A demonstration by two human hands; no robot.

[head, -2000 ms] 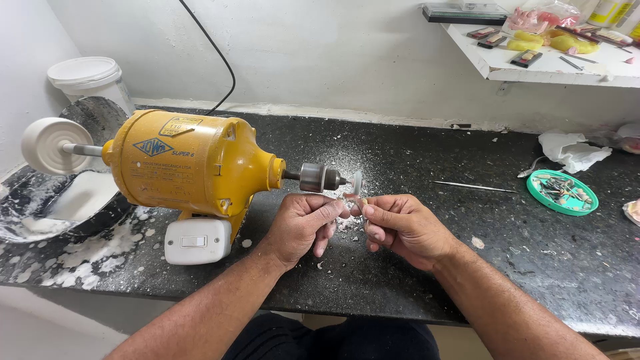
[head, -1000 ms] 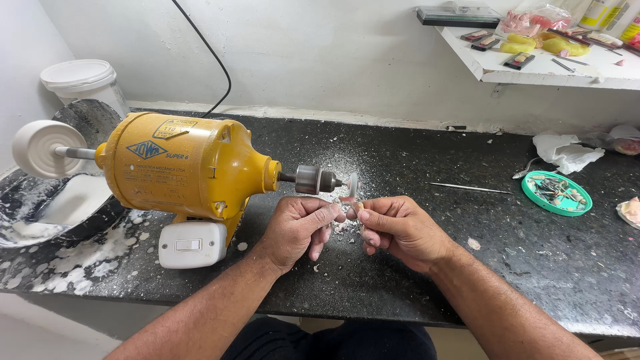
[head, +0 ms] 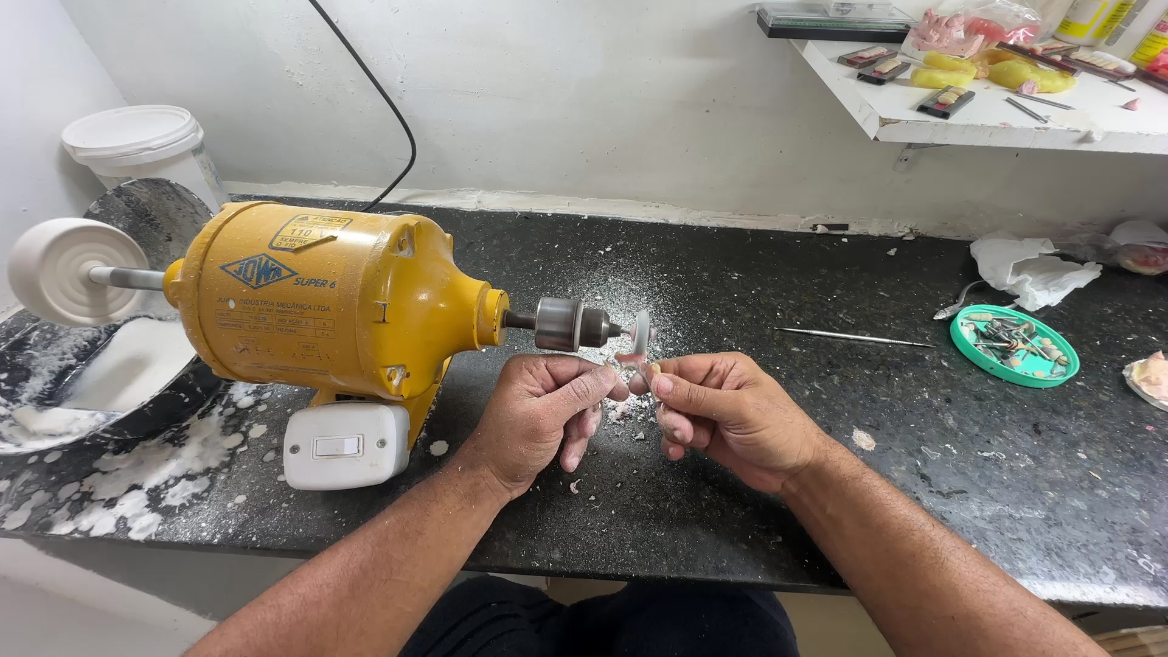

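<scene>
A yellow bench polishing motor [head: 319, 292] stands on the dark speckled counter, its metal chuck [head: 570, 325] pointing right. A small disc-shaped wheel [head: 641, 334] is mounted at the chuck's tip. Just below it, my left hand [head: 557, 401] and my right hand [head: 730, 411] pinch a small pinkish piece [head: 630, 358] between thumbs and fingers, close against the wheel. The fingers cover most of the piece, so its exact kind cannot be told. White dust and shavings lie around the chuck and beneath the hands.
A white switch box [head: 347, 446] sits before the motor. At left are a white buffing wheel [head: 78, 272], a black basin [head: 196, 388] of white material and a lidded bucket [head: 137, 137]. Rightward lie a metal instrument [head: 853, 338] and a green dish [head: 1015, 379] of burs, below a white shelf [head: 1004, 135].
</scene>
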